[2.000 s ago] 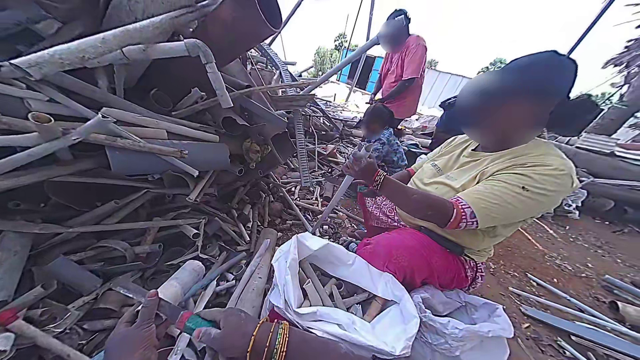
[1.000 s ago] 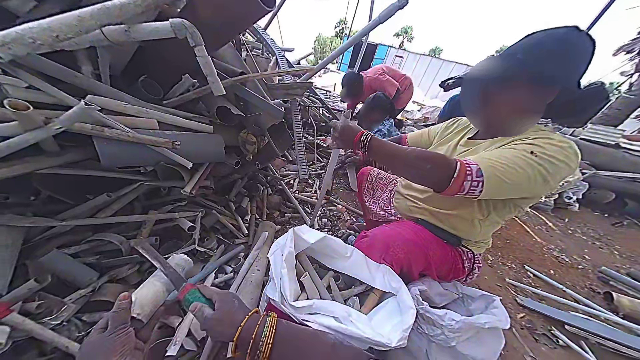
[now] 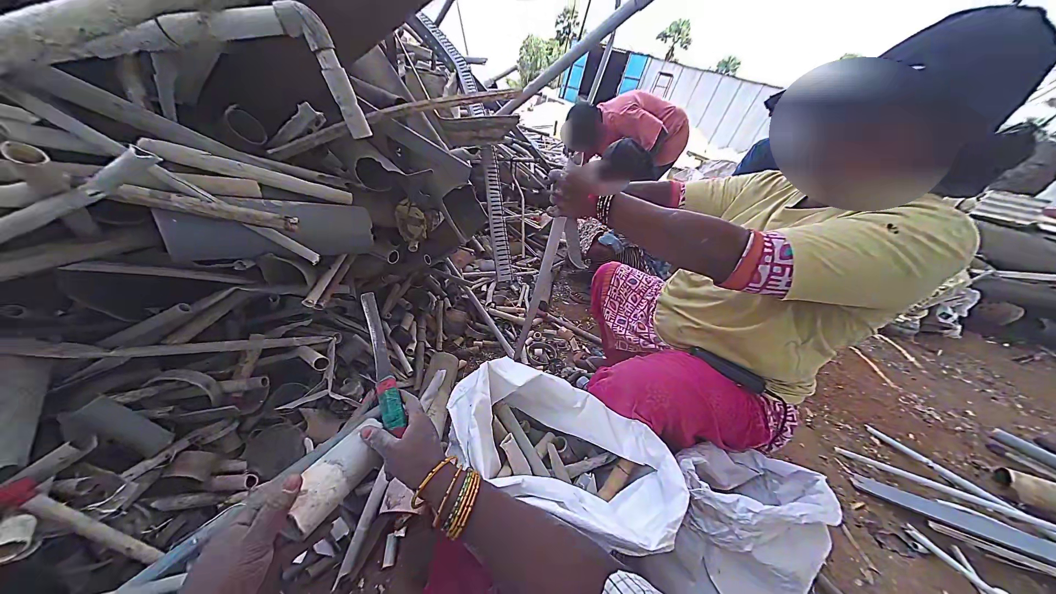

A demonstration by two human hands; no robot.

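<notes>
My right hand [image 3: 412, 445], with several bangles at the wrist, grips a knife [image 3: 377, 351] by its green and red handle. The grey blade points up, slightly left. Fingers of this hand also touch a short, pale, dirty plastic pipe [image 3: 334, 478]. At the pipe's near end is my left hand [image 3: 252, 536], thumb raised against it; its other fingers are mostly hidden, so its grip is unclear. A long blue-grey pipe [image 3: 202, 536] runs beside and partly behind the left hand. Right of my right hand stands an open white sack [image 3: 487, 396] holding cut pipe pieces [image 3: 528, 445].
A high heap of scrap pipes [image 3: 264, 223] fills the left. Close on the right sits a person in a yellow shirt [image 3: 858, 247], both hands at a long strip [image 3: 540, 289]. Behind, a person in red [image 3: 643, 124] bends over. Loose pipes [image 3: 949, 495] lie on the soil.
The knife blade, which pointed up-left a second ago, now stands nearly upright. The person in red has bent down from standing two seconds ago. The seated person's hands have risen.
</notes>
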